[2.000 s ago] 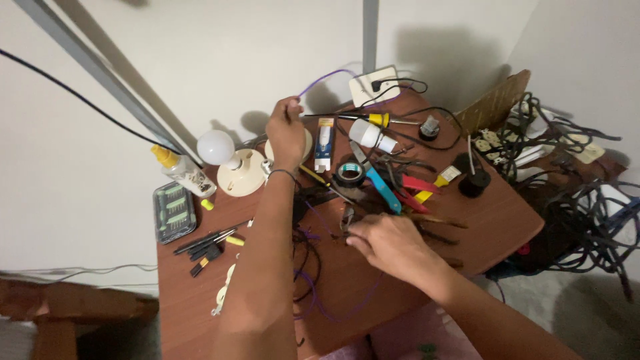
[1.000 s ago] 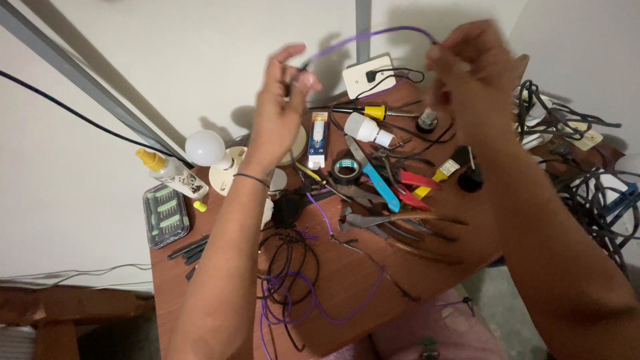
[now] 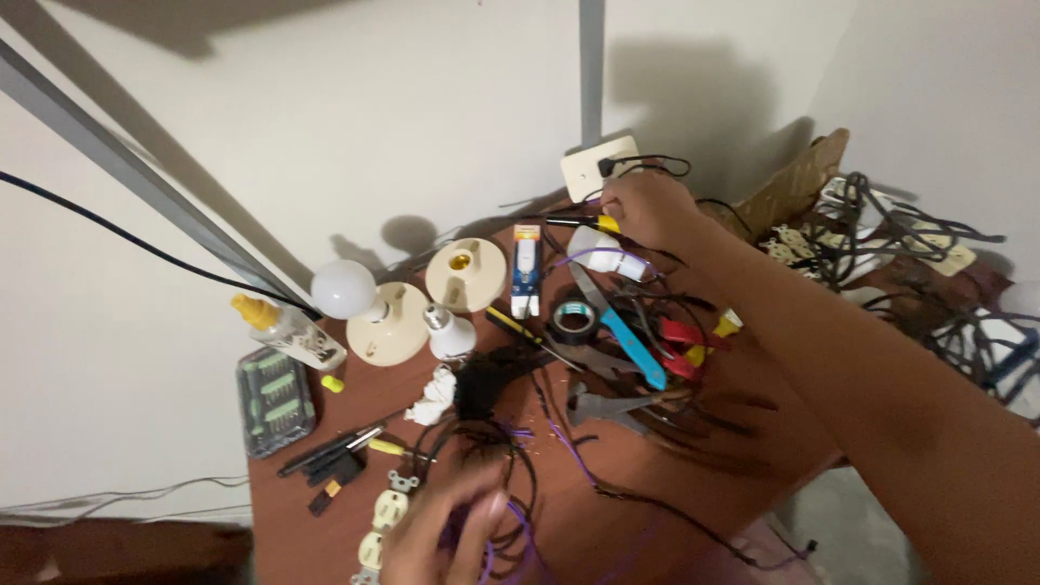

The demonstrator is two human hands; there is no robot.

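Observation:
My right hand (image 3: 650, 207) reaches to the back of the table, just below a cream wall outlet plate (image 3: 581, 172) with a black plug in it. A purple wire (image 3: 605, 252) runs beneath that hand; whether the fingers grip it or anything else cannot be told. My left hand (image 3: 455, 520), blurred, is low at the front over coiled black and purple wires (image 3: 520, 528), fingers curled; its hold on them is unclear. Beside it lies a cream receptacle (image 3: 390, 510). Mid-table are a blue-handled knife (image 3: 634, 348), black tape (image 3: 574, 322) and pincers (image 3: 609, 404).
At the left stand a glue bottle (image 3: 305, 337), a bit set (image 3: 276, 402) and a bulb (image 3: 344, 289) in a lamp holder (image 3: 394, 329). Another lamp holder (image 3: 479, 284) and a boxed item (image 3: 526, 280) lie behind. Tangled cables (image 3: 861, 236) fill the right side.
Both hands were raised with a purple wire stretched between them. Since then my left hand has come down to the front coils, and my right hand has moved down to near the wall outlet.

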